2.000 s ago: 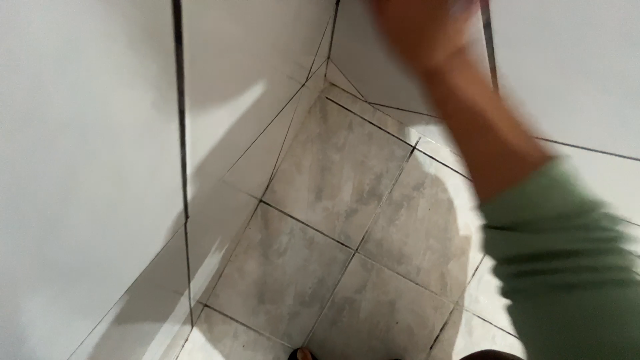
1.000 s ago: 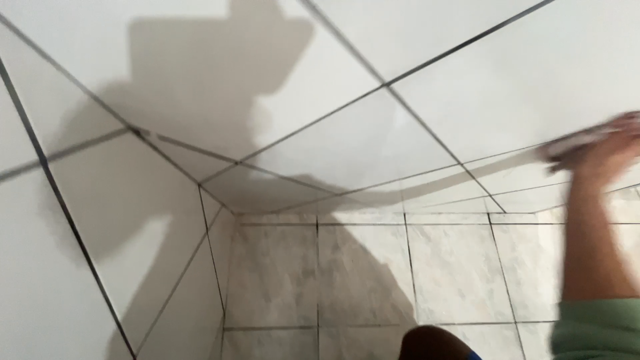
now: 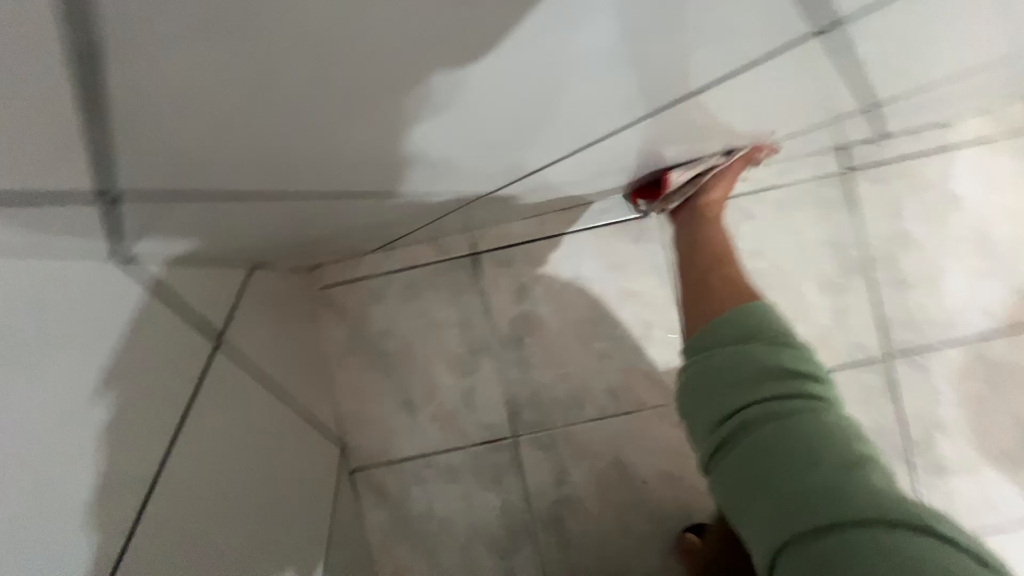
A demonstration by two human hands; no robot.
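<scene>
My right hand (image 3: 720, 184), its arm in a green sleeve, holds a flat, blurred red and white thing (image 3: 668, 186) low against the white tiled wall (image 3: 552, 104). The thing looks like a folded cloth or packet; which of these I cannot tell. It lies close to the line where the wall meets the marbled floor tiles (image 3: 424, 360). The palm and fingers are partly hidden behind it. My left hand is out of the picture.
A second tiled wall (image 3: 248, 392) meets the first at a corner on the left. Part of a foot (image 3: 704, 548) shows at the bottom edge. Shadows fall across walls and floor.
The view has swung considerably. One second ago my right hand was at the right edge, also with a flat thing against the wall; now the hand shows nearer the middle.
</scene>
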